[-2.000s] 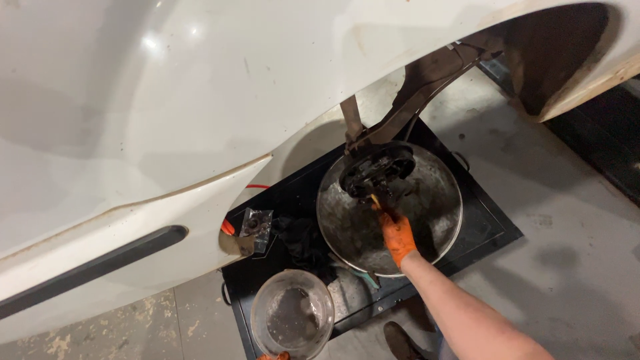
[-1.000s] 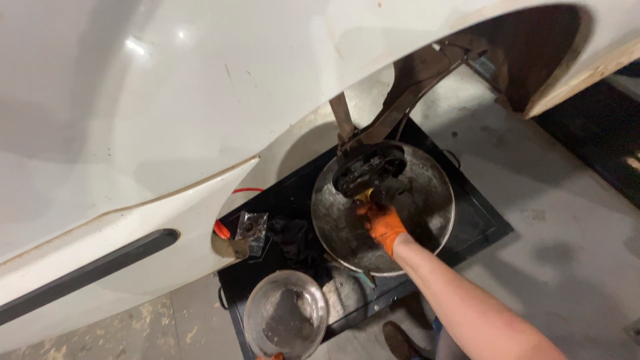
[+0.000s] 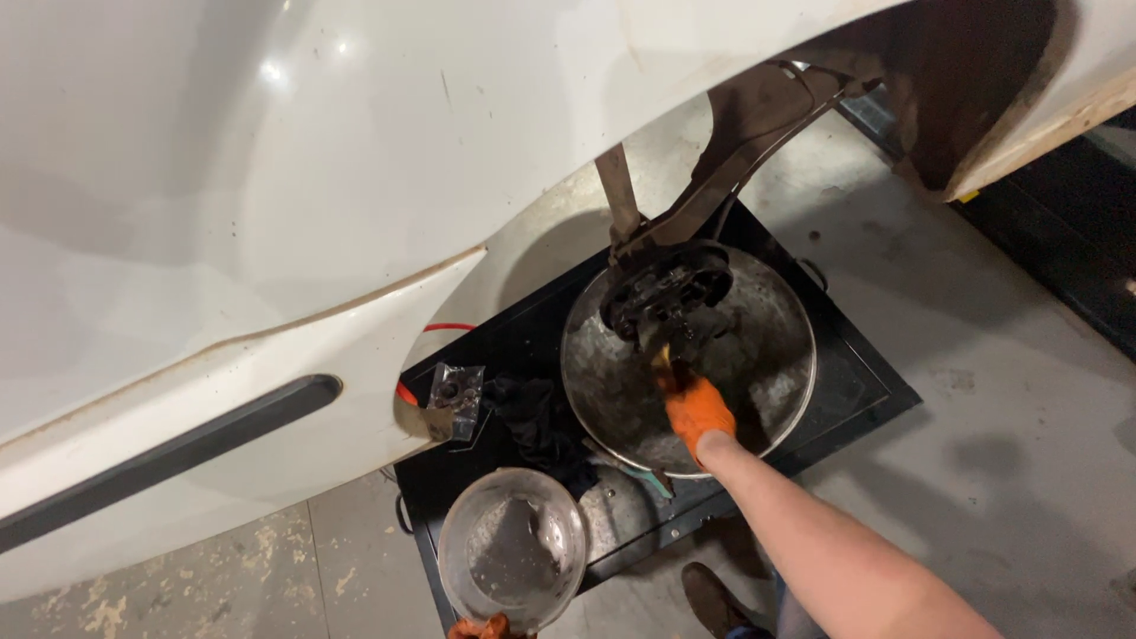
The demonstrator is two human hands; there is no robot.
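My right hand (image 3: 699,410), in an orange glove with dark grime, grips a small tool with a yellowish handle (image 3: 662,358); its working end is hard to see. It is over a wide round metal basin (image 3: 612,417), just below a dark, greasy wheel hub assembly (image 3: 666,293) on a brown suspension arm. At the bottom edge my left hand (image 3: 481,627), in a soiled orange glove, holds the rim of a clear round plastic tub (image 3: 515,550) with some liquid in it.
A white car body panel (image 3: 311,177) fills the upper left. The basin stands on a black tray table (image 3: 865,373), beside a dark cloth (image 3: 532,417), a clear bag of small parts (image 3: 457,399) and a teal-handled tool (image 3: 652,481). A brown shoe (image 3: 710,599) shows below.
My right hand has shifted slightly about the underside of the hub assembly, with the tool still in its grip. The left hand still holds the tub's rim.
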